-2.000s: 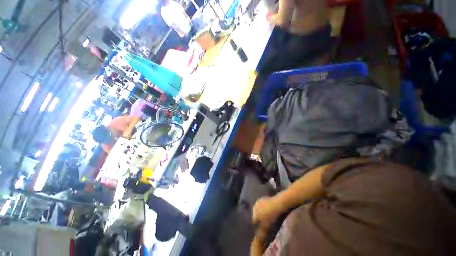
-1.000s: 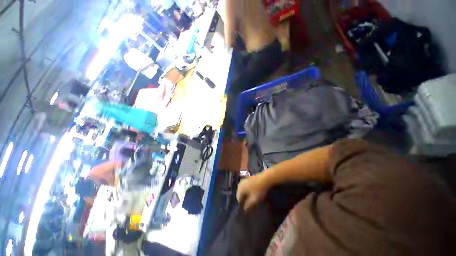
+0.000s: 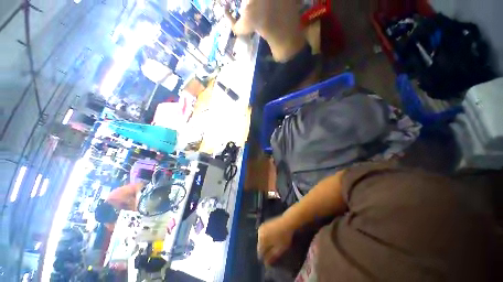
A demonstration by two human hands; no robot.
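Observation:
My right hand (image 3: 274, 241), at the end of a bare forearm and brown sleeve, is low in the picture beside the blue-edged table. It is blurred, its fingers look bent, and dark cloth lies around it. Whether it grips this cloth cannot be told. My left hand is out of the picture. A big heap of charcoal-grey garments (image 3: 331, 129) fills and overhangs a blue plastic crate (image 3: 309, 97) just beyond my forearm.
The white table (image 3: 218, 256) bears a sewing machine (image 3: 207, 176), black-handled scissors (image 3: 230, 172) and a dark cloth piece (image 3: 217, 224). A fan (image 3: 160, 199) is beyond. A person's bare arm (image 3: 278, 27) is at the top. Dark garments (image 3: 441, 55) and white bundles (image 3: 488, 118) are right.
The view has turned, so table and crate sit further left than two seconds ago. Since one second ago, my right hand has moved down in the picture. The other person's arm has shifted.

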